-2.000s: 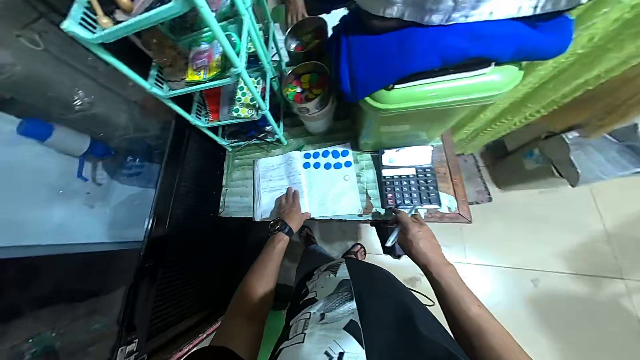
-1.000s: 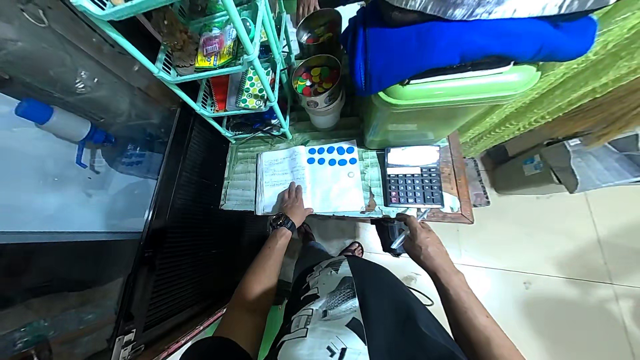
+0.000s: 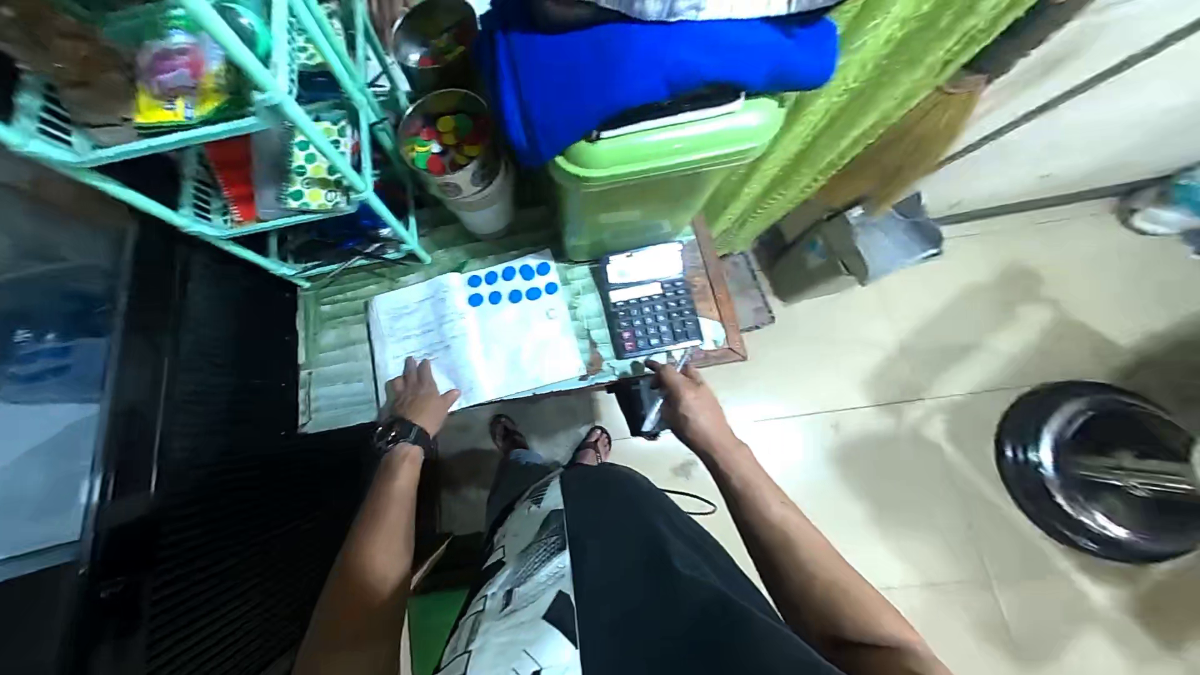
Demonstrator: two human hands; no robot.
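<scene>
My left hand (image 3: 418,397) lies flat with spread fingers on the lower left page of an open notebook (image 3: 511,352). The left page bears handwriting; several round blue stickers (image 3: 509,273) form two rows on the upper right page. My right hand (image 3: 689,403) is at the table's front edge, just below a black desk calculator (image 3: 653,314), with a pen (image 3: 653,412) held in its fingers. The calculator lies right of the notebook, on the green table cover (image 3: 333,375).
A green wire rack (image 3: 202,225) with packets stands at the back left. Beside it are cups of colourful round pieces (image 3: 448,145) and a green lidded bin (image 3: 623,206) under blue cloth (image 3: 656,56). A cardboard box (image 3: 816,267) and a black round base (image 3: 1097,469) are on the floor at right.
The view has turned to the right, and the black round base has come into it. My left hand stays on the notebook, and my right hand still holds the pen.
</scene>
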